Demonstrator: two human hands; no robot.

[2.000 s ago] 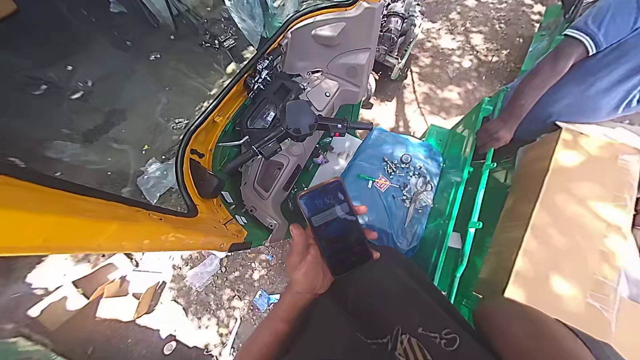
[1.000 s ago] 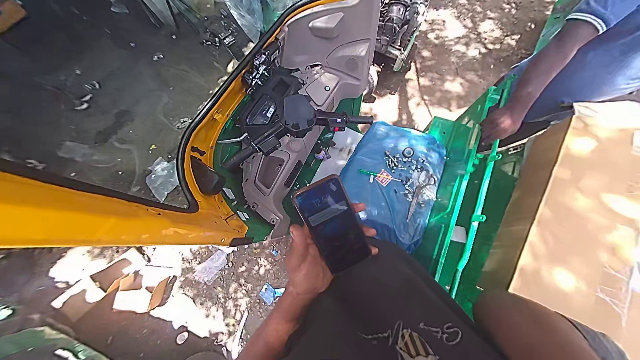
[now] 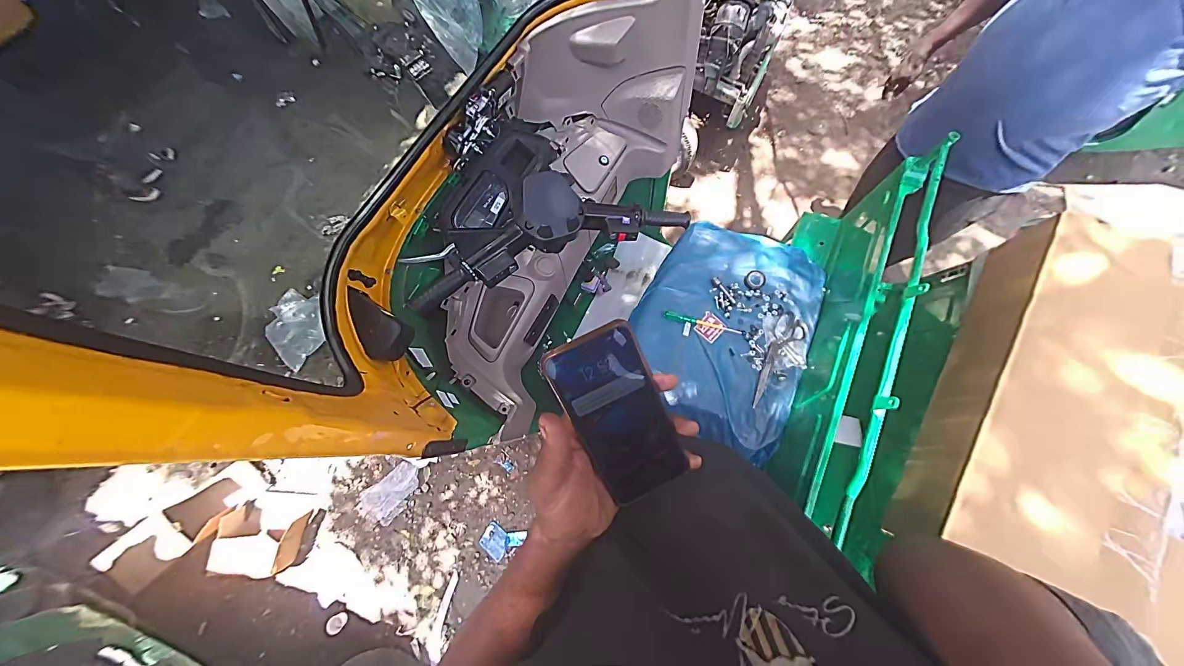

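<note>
My left hand [image 3: 569,490] holds a smartphone [image 3: 615,412] above my lap, its lit lock screen facing up and its fingertips showing at the phone's right edge. My right hand is not visible; only part of a bare limb shows at the lower right. Just beyond the phone, a blue plastic sheet [image 3: 712,398] bears loose nuts and bolts [image 3: 731,294], a green-handled screwdriver [image 3: 683,317], a small red label and scissors [image 3: 766,375]. To the left of the sheet are the handlebar [image 3: 550,213] and grey dashboard panel [image 3: 499,319] of a yellow-and-green three-wheeler.
A green metal frame [image 3: 860,370] stands right of the sheet, beside a large cardboard box [image 3: 1073,398]. Another person in blue clothing [image 3: 1027,92] is at the upper right. The windshield [image 3: 185,185] fills the upper left. Torn cardboard [image 3: 199,509] lies on the ground, and an engine [image 3: 740,46] sits at the top.
The other person's hand has left the green frame, and that person has moved toward the top of the view. My left hand still holds the phone.
</note>
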